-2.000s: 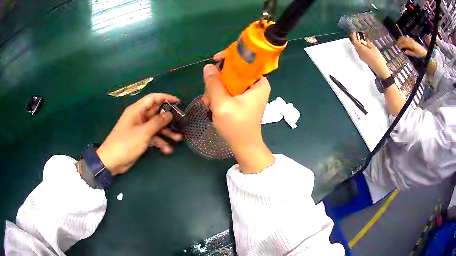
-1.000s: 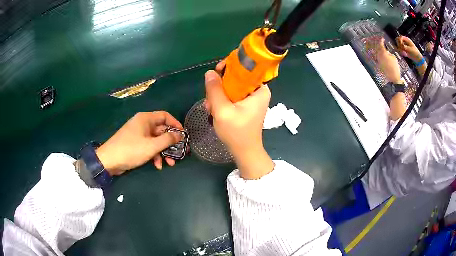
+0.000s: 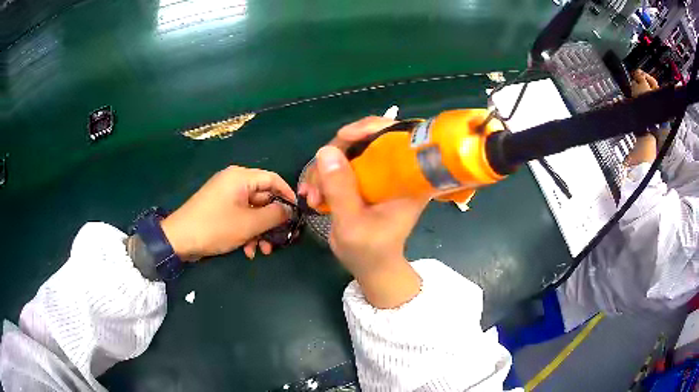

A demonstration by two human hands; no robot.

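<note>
My right hand (image 3: 368, 207) grips the orange electric screwdriver (image 3: 429, 157), which is tilted nearly level with its narrow end pointing left. My left hand (image 3: 230, 214) holds a small dark electronic unit (image 3: 287, 230) between its fingers. The screwdriver's tip end is at the unit; fingers hide the exact contact. The round dotted screw tray (image 3: 317, 223) lies below and behind my right hand, mostly hidden.
Another dark unit (image 3: 100, 122) lies at left, and part of one at the left edge. A torn tan patch (image 3: 218, 126) marks the green bench (image 3: 253, 321). At right are a white paper (image 3: 563, 207), a black pen (image 3: 555, 178), a compartment tray (image 3: 586, 73) and a neighbouring person's hand and sleeve.
The screwdriver has swung from steeply upright to nearly level, its top moving right and down. Its narrow end has come to the unit in my left hand. The loose unit has shifted right in view.
</note>
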